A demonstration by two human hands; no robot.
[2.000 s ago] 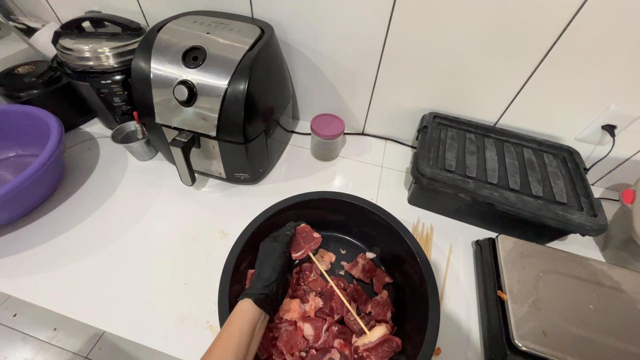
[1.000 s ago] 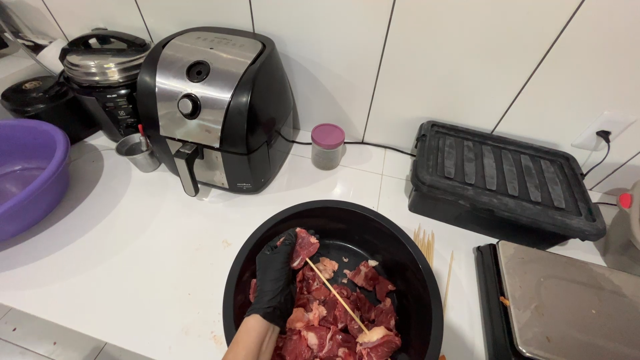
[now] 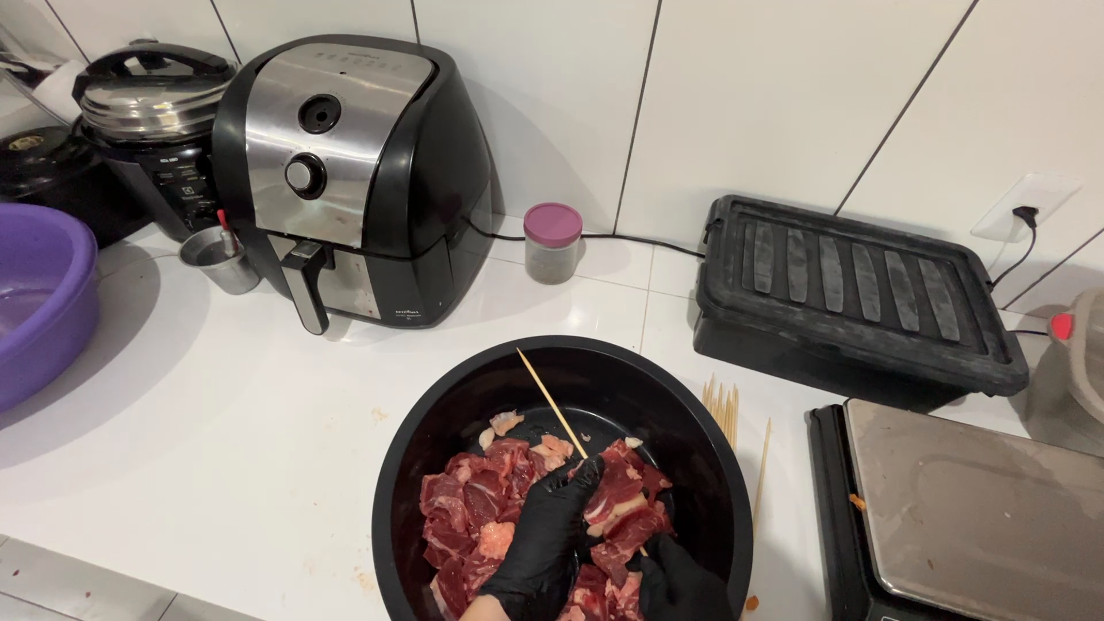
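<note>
A round black bowl (image 3: 405, 448) holds chunks of raw red meat (image 3: 483, 492) with some fat. My left hand (image 3: 543, 535), in a black glove, is over the meat, its fingers closed on a meat piece near a wooden skewer (image 3: 552, 403), whose pointed end leans up toward the bowl's far wall. Just right of those fingers are more meat pieces (image 3: 617, 500), which appear threaded on the skewer. My right hand (image 3: 681, 582), also black-gloved, is at the lower right inside the bowl, around the skewer's lower end below those pieces. Its fingertips are partly hidden.
Loose wooden skewers (image 3: 723, 410) lie right of the bowl, beside a scale with a metal plate (image 3: 975, 517). Behind stand a lidded black plastic box (image 3: 854, 285), a jar with a purple lid (image 3: 553, 241) and an air fryer (image 3: 345, 181). A purple basin (image 3: 52, 319) is at far left.
My right hand has come into view in the bowl. My left hand has moved right and lower over the meat, and the skewer's pointed end now sticks up toward the far wall.
</note>
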